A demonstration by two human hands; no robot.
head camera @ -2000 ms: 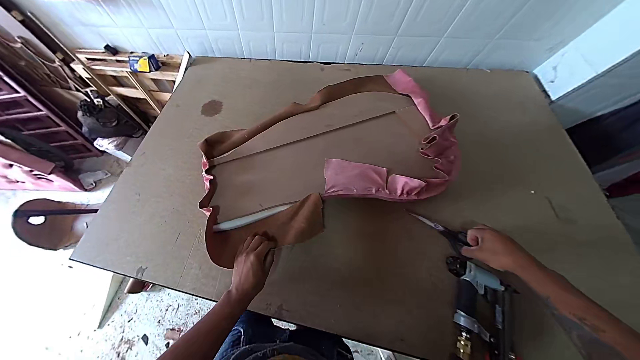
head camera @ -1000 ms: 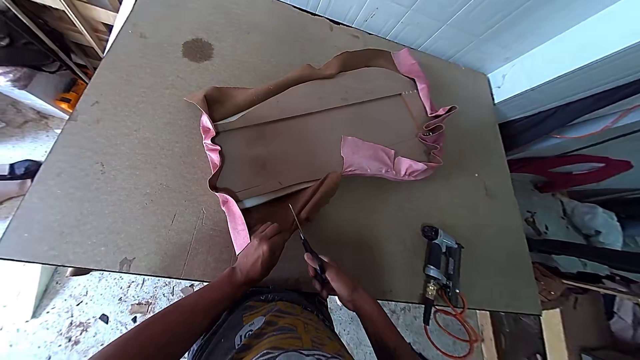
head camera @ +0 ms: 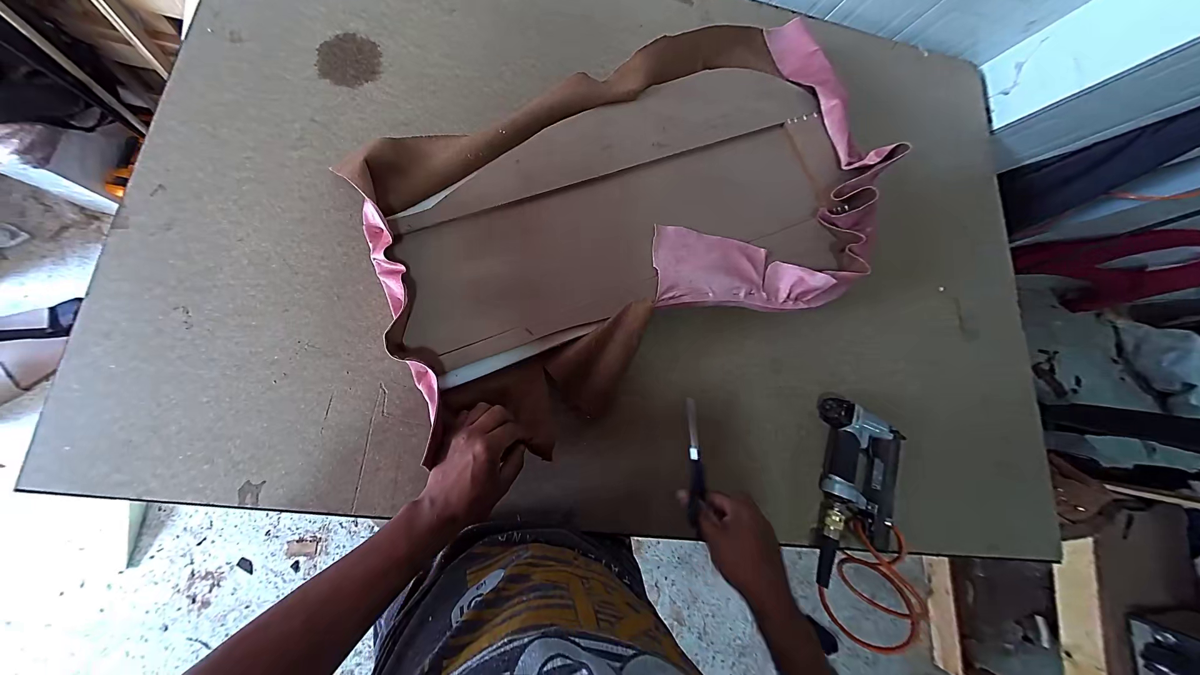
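A flat brown panel point(head camera: 562, 244) with a loose border of brown and pink leather-like material point(head camera: 712, 267) lies on the table. Near its lower left corner, my left hand point(head camera: 478, 459) grips the brown flap point(head camera: 525, 398), with the fingers curled over its edge. This flap shows a split between my hand and the folded part on the right. Scissors with dark handles point(head camera: 696, 459) are in my right hand point(head camera: 736, 534), blades pointing away from me and seemingly together, apart from the material. A pale strip point(head camera: 516, 356) shows along the panel's near edge.
A pneumatic stapler point(head camera: 858, 459) lies on the table to the right of my right hand, its orange hose point(head camera: 905, 600) hanging over the near edge. The brown table point(head camera: 234, 281) bears a dark round stain. Fabrics and wood pieces point(head camera: 1078, 600) are beyond its right side.
The scissors first moved from the right to the brown flap, and have since drawn back from it to the right. The flap now shows a split. The view has shifted and turned.
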